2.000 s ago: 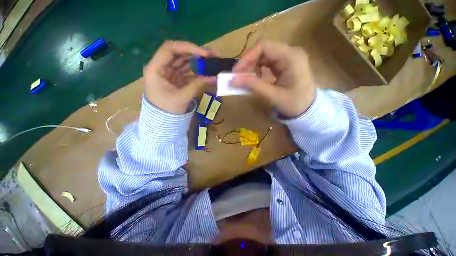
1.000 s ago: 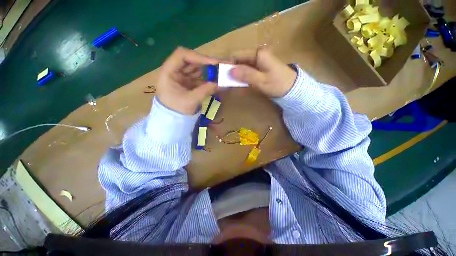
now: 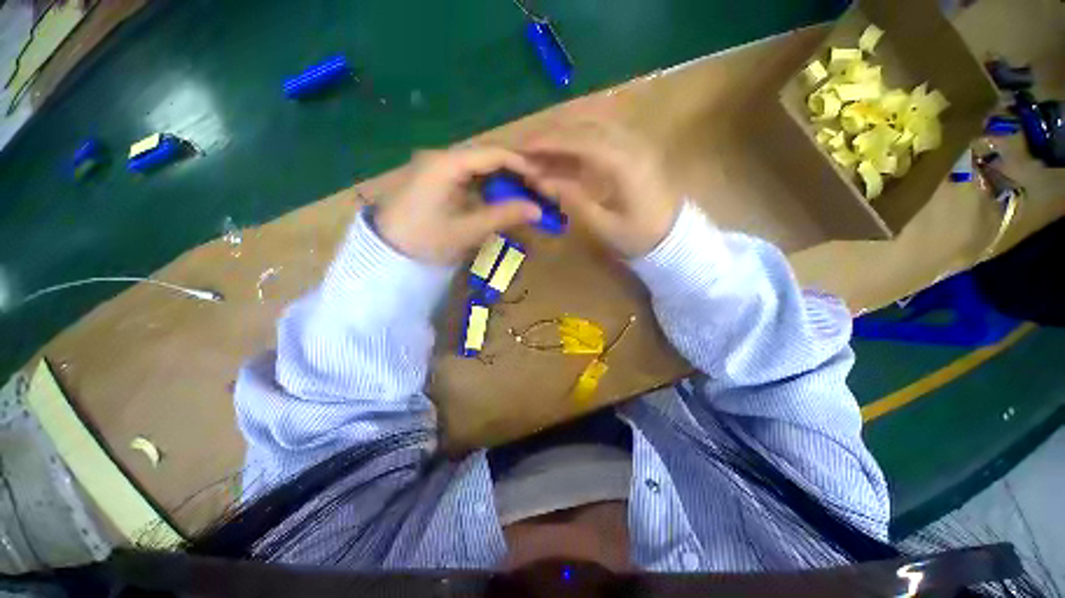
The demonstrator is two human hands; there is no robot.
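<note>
A blue battery pack (image 3: 523, 201) is held between my two hands above the brown bench. My left hand (image 3: 450, 201) grips its left end. My right hand (image 3: 607, 187) is blurred, with its fingers at the pack's right side. The white pad does not show now. Just below my hands lie blue packs with cream adhesive pads (image 3: 498, 268), two side by side and one (image 3: 475, 328) nearer me. Right of them lie orange taped tabs (image 3: 580, 335) with thin wires.
An open cardboard box (image 3: 899, 218) at the upper right holds curled yellow liners (image 3: 876, 111). Several blue packs lie on the green belt (image 3: 432, 70). A white cable (image 3: 129, 280) lies at left, a long cream strip (image 3: 99, 461) at the bench's left edge. Dark parts (image 3: 1043, 126) lie far right.
The white pad seen earlier in my hands is out of sight, and the held pack now shows its blue side, tilted. Packs on the belt have shifted right, and another has appeared at top centre.
</note>
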